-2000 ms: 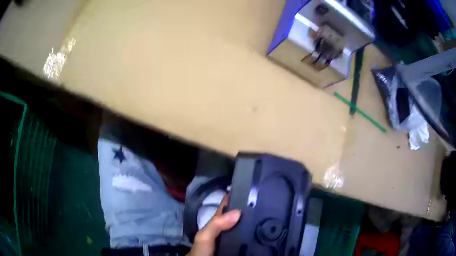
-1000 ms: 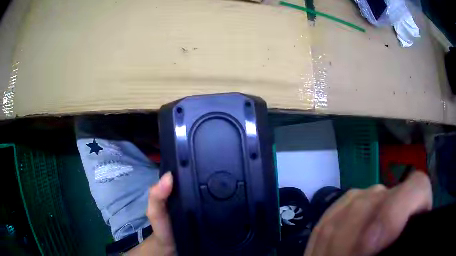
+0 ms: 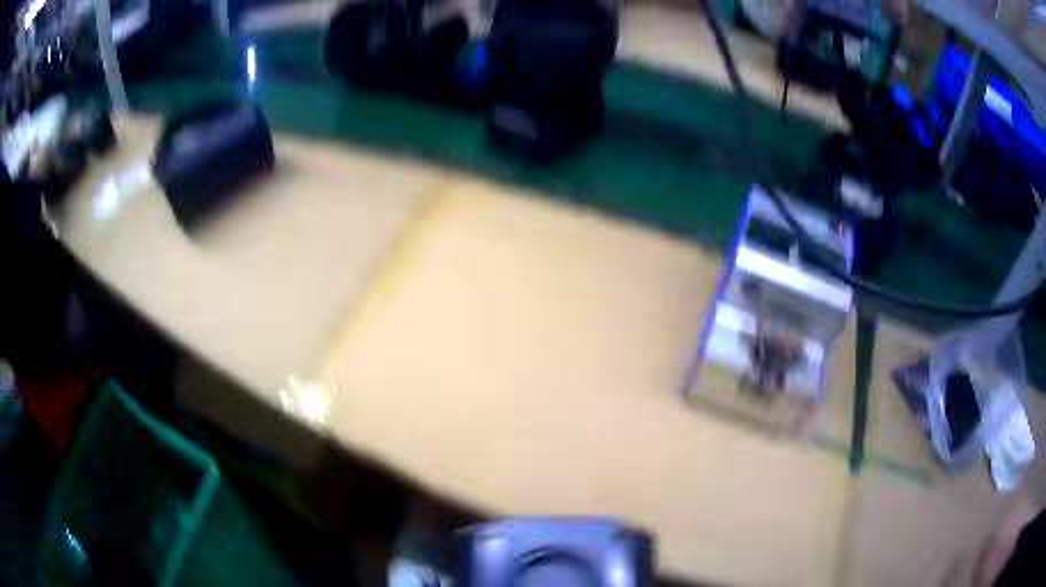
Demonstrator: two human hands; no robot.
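The black appliance unit (image 3: 556, 555) shows only its chamfered end and the top of its oval recess, at the bottom edge of the blurred view, by the bench's front edge. My left hand is out of the picture. My right hand (image 3: 981, 560) is cut off at the lower right edge, over the bench and blurred; whether it holds anything is hidden. The screw feeder (image 3: 771, 333), silver-white with blue-violet sides, stands on the bench at right. The black screwdriver cord (image 3: 906, 300) hangs across in front of it.
Another black unit (image 3: 215, 161) sits on the bench at left. A green belt (image 3: 660, 109) runs behind, with dark units on it. A clear bag (image 3: 958, 396) with white wrap (image 3: 1009, 441) lies right of the feeder. A green crate (image 3: 161, 505) is at lower left.
The view has swung up, bringing the belt and feeder into sight. The unit now sits lower in the picture. My left hand has left the view; my right hand is now at the far right edge.
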